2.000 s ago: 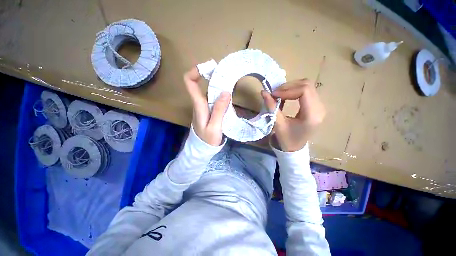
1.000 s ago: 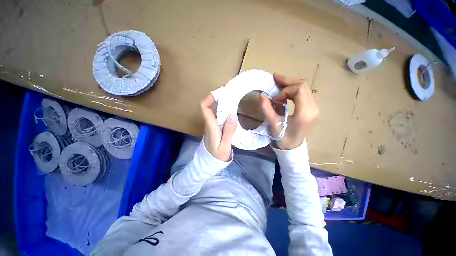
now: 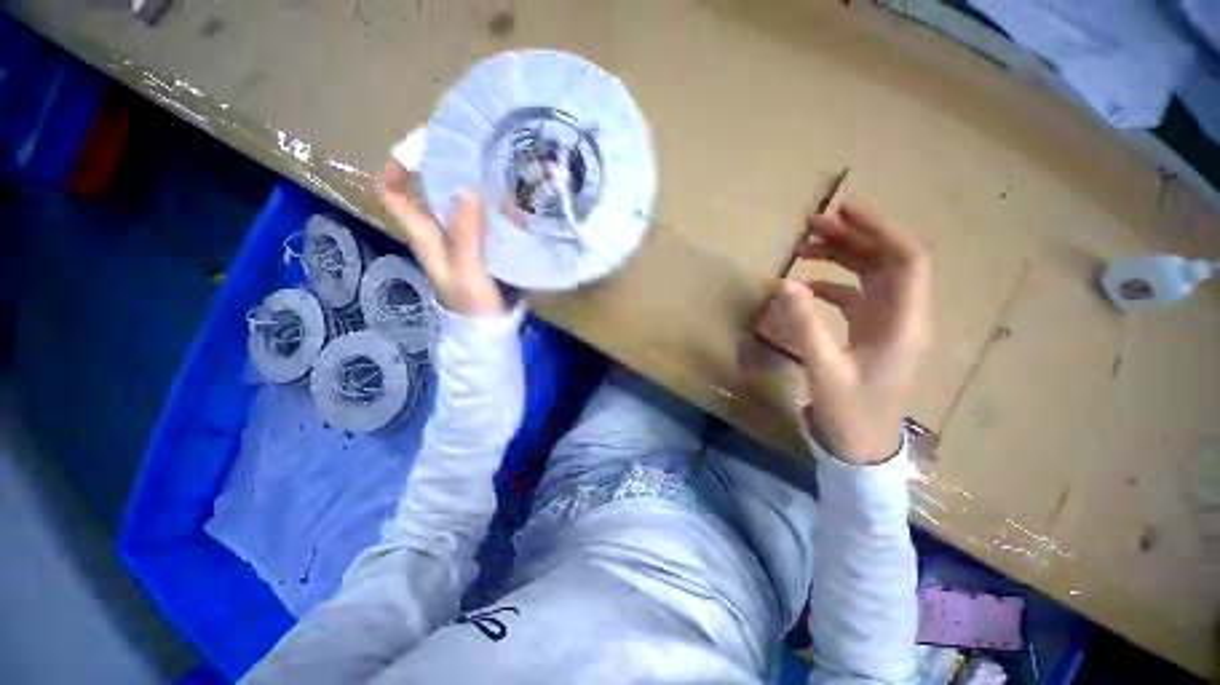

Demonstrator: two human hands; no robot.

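Note:
A white wrapped coil [image 3: 609, 214] is above the bench's left part, with grey lead wires bunched in its centre hole; it is slightly blurred. My left hand [image 3: 452, 248] holds the coil's left edge, thumb on the near face, with a small white wrap [image 3: 410, 149] at the index fingertip. The coil stack does not show separately; whether it lies under this coil I cannot tell. My right hand [image 3: 863, 328] is apart from the coil, over the cardboard, fingers loosely spread and empty.
A blue bin [image 3: 174, 535] at lower left holds several wrapped coils [image 3: 361, 381] on a pale sheet. A white glue bottle [image 3: 1151, 280] lies on the cardboard [image 3: 723, 134] at right. A pink item [image 3: 970, 618] is in the small bin below the bench's edge.
The view has swung left. My left hand has carried the coil left to where the stack stood. My right hand has let go of the coil and wires.

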